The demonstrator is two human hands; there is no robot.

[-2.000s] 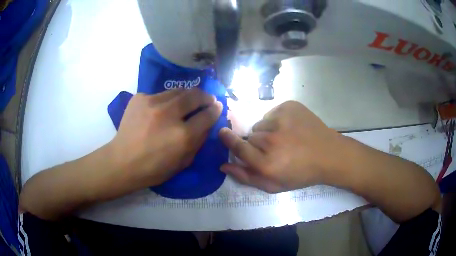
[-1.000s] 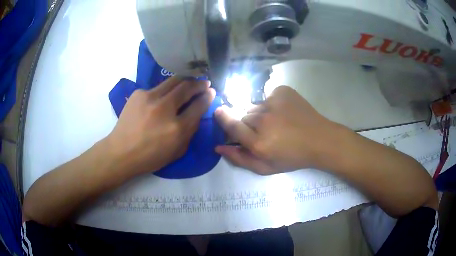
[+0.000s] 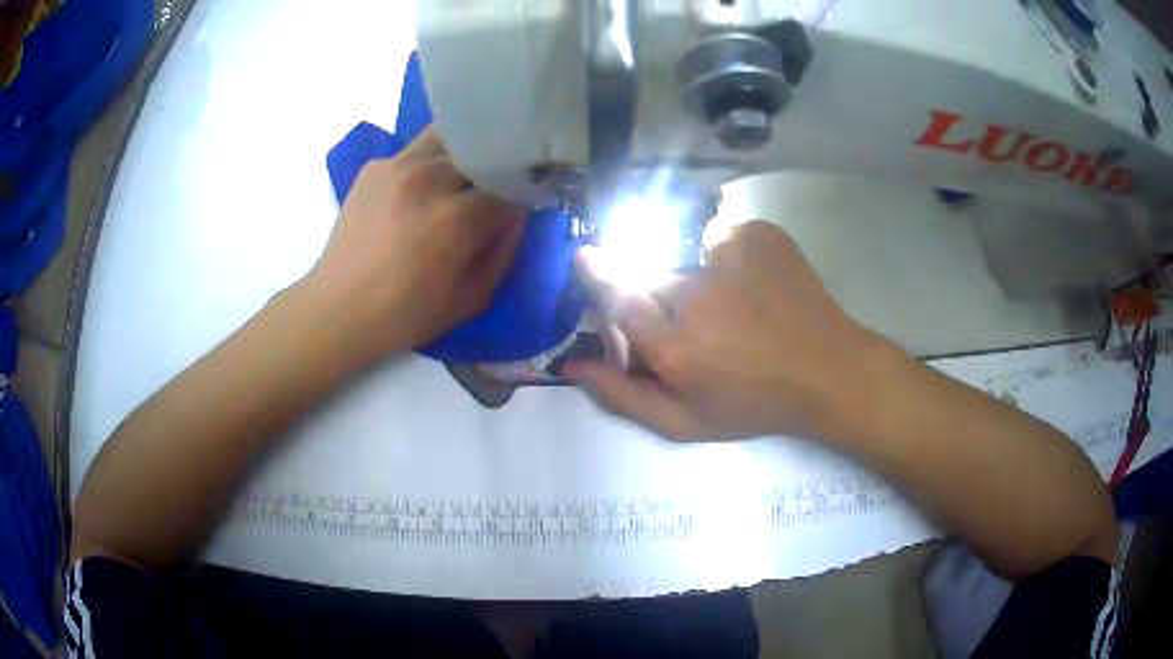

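Observation:
A blue panel (image 3: 515, 309) lies under the sewing machine head (image 3: 495, 97), its rounded near end beside the needle area. An angular blue piece (image 3: 364, 157) sticks out at its far left. My left hand (image 3: 418, 245) lies on the blue fabric with its fingers partly hidden behind the machine head; I cannot see a clear grip. My right hand (image 3: 733, 335) is at the panel's right edge, fingertips by the bright machine lamp (image 3: 639, 242). Glare hides the fingertips' contact. The shiny needle plate (image 3: 534, 373) shows below the panel. The presser foot (image 3: 579, 225) is at the panel's right edge.
Blue fabric pieces (image 3: 58, 167) hang or lie at the far left. A printed ruler scale (image 3: 489, 519) runs along the near table edge. A red cord or handle (image 3: 1135, 418) is at the far right. The machine arm with red lettering (image 3: 888, 90) spans the top.
The blue panel has moved away from me, under the head, and its white lettering is now hidden. My left hand moved forward with it. The needle plate's dark-edged end has come into view.

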